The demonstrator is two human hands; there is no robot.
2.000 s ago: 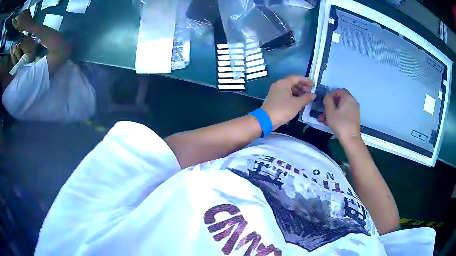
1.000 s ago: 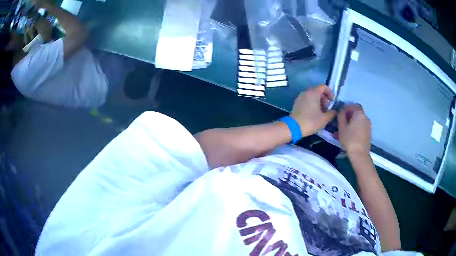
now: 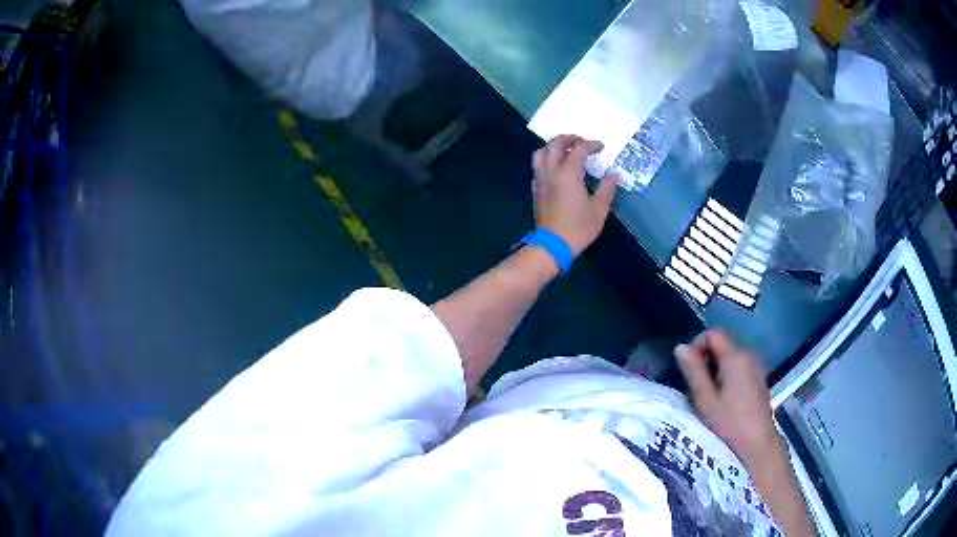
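Observation:
My left hand point(image 3: 568, 191), with a blue wristband, is at the bench edge by the near end of a long white sheet point(image 3: 598, 105). Its thumb and fingers are apart; a small whitish bit shows between them, and I cannot tell whether it is held. My right hand point(image 3: 724, 380) is blurred, with curled fingers, left of the grey panel point(image 3: 879, 404) in its white border. I cannot tell whether it holds anything. The panel is partly cut off at the lower right. A black strip sheet with white tabs point(image 3: 705, 252) lies between the hands on the bench.
Clear plastic bags point(image 3: 824, 194) lie beyond the strip sheet, partly over dark sheets. The green bench point(image 3: 504, 47) runs diagonally. Another person's white sleeve point(image 3: 304, 47) shows at the top left. Yellow-black floor tape point(image 3: 341, 205) crosses the dark floor.
The view has swung left. My left hand has left the panel's near-left corner and moved to the long white sheet. My right hand has also come off the panel.

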